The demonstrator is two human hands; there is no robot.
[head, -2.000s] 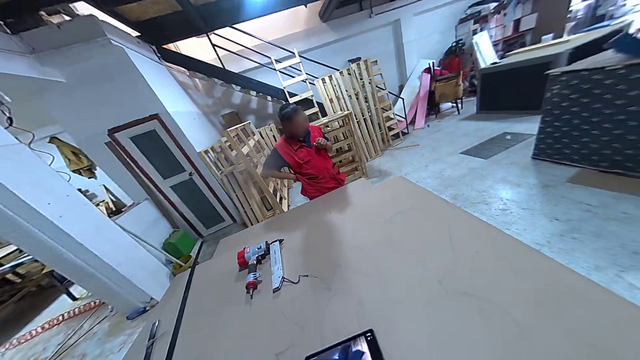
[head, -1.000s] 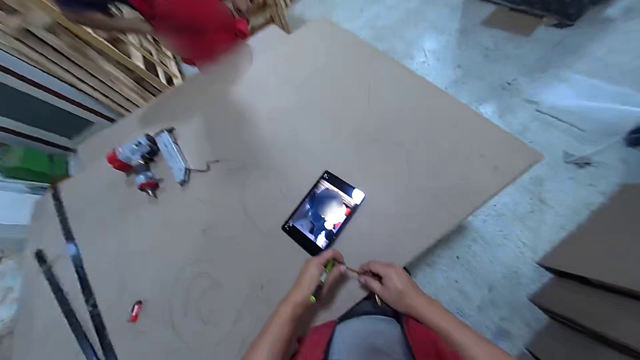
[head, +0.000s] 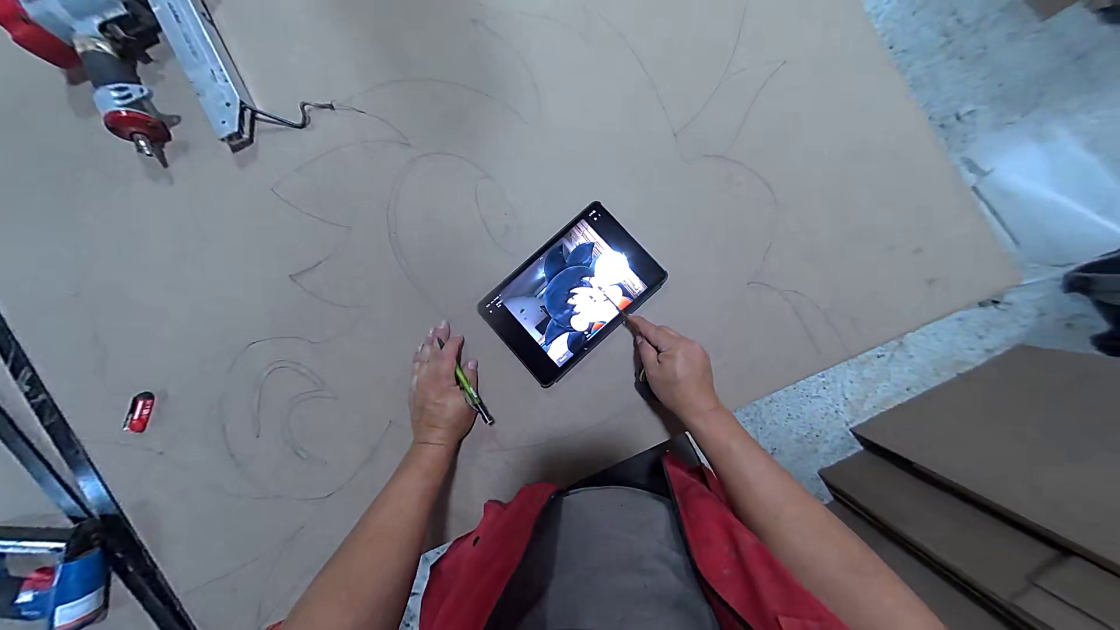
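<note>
My left hand [head: 442, 389] rests on a large brown board [head: 560, 114] marked with curved pencil lines, and a green pen [head: 473, 394] is held between its thumb and fingers. A tablet [head: 573, 293] in a dark case lies tilted on the board between my hands, its screen lit with a picture of a dark blue and white cartoon-like figure. My right hand [head: 675, 366] is at the tablet's lower right edge, closed around a thin, stick-like tool whose tip reaches over the screen; its kind is unclear.
A pneumatic nailer [head: 131, 79] lies at the upper left. At the left are a small red and black object [head: 139, 412], dark metal straight bars [head: 66, 455] and a blue tool [head: 66, 586], partly cut off. Stacked brown boards [head: 989, 446] stand at the lower right, beyond the board's edge.
My hands, close together below the tablet one second ago, are now apart: the left lies flatter on the board, the right is at the tablet's edge. The view has tilted down.
</note>
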